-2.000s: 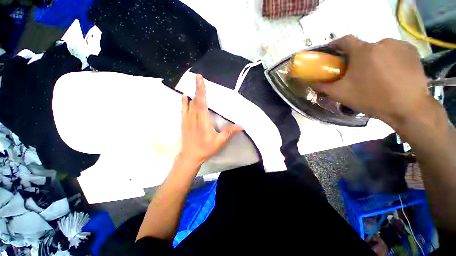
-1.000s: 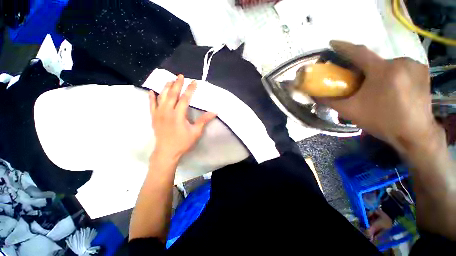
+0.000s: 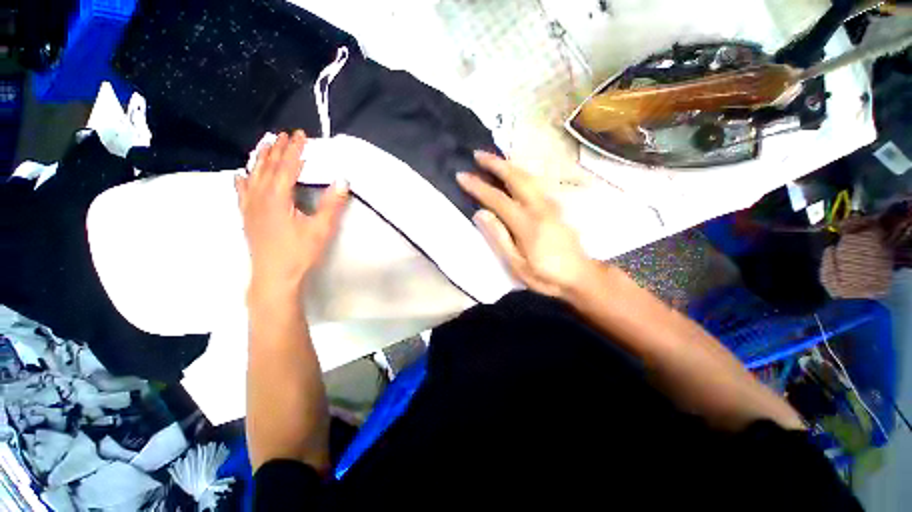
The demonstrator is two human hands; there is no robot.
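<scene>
A black garment (image 3: 410,110) lies over a padded off-white board (image 3: 170,250) with a rounded left end. A curved white waistband strip (image 3: 400,190) with a thin dark lower edge runs across it. A thin white loop (image 3: 323,90) stands up from the strip's upper edge. My left hand (image 3: 283,210) lies on the strip's left end, thumb apart from the fingers. My right hand (image 3: 530,225) rests on the strip's right part and the black cloth, fingers spread. The steam iron (image 3: 690,105) with its orange-brown handle sits on the white table to the right, untouched.
The white-covered table (image 3: 640,205) extends behind and right. A heap of grey-white cloth pieces (image 3: 110,440) is at lower left. Blue crates (image 3: 800,335) stand at lower right and upper left. Black cloth (image 3: 50,230) hangs around the board's left end.
My right hand has let go of the iron, which now sits farther right and back, and has come onto the strip. My left hand has moved left along the strip.
</scene>
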